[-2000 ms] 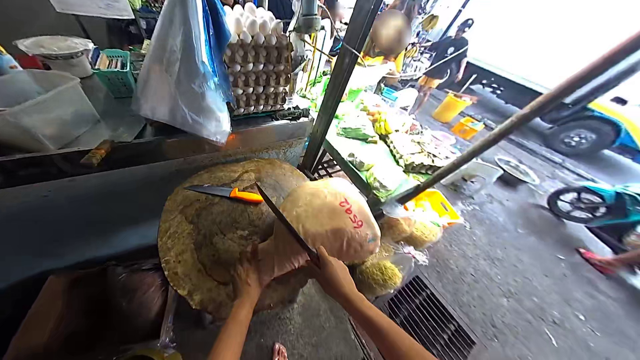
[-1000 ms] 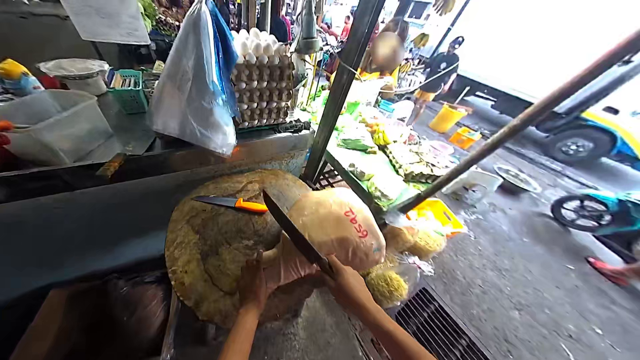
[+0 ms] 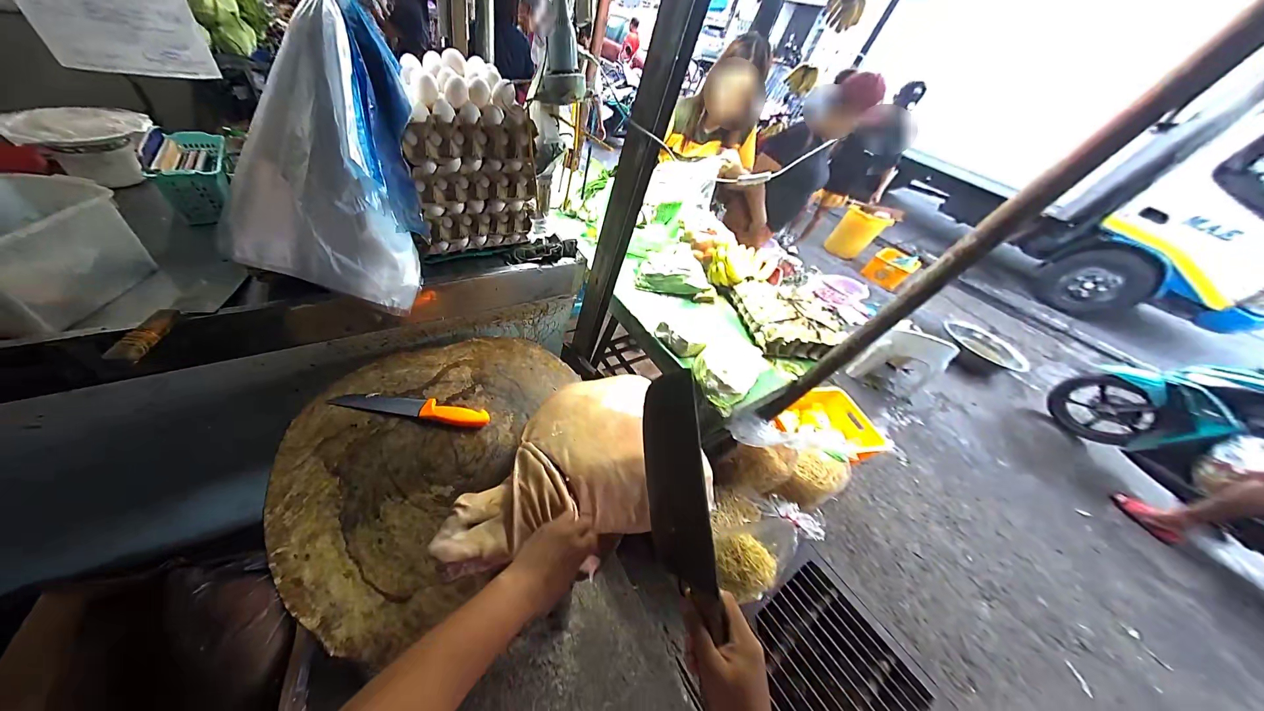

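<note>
A pale leg of pork with its trotter (image 3: 592, 454) lies over the right side of a round wooden chopping block (image 3: 336, 513). My left hand (image 3: 553, 558) grips its skin and lower part beside the trotter. In my right hand (image 3: 728, 657) is the handle of a large dark-bladed cleaver (image 3: 678, 474), its blade upright in view and overlapping the right end of the meat; whether it touches cannot be told. A knife with an orange handle (image 3: 454, 413) rests on the block, left of the meat.
Behind the block hang plastic bags (image 3: 316, 168) beside stacked egg trays (image 3: 469, 178). A metal post (image 3: 642, 168) and a slanting pole (image 3: 987, 237) stand close on the right. Bagged noodles (image 3: 746, 563) sit near the meat, above a floor grate (image 3: 839, 642). People stand by the produce table (image 3: 731, 395).
My right hand and the cleaver have moved right and toward me, off the middle of the meat. The leg has turned, and its trotter end now shows on the block. More people stand behind the produce.
</note>
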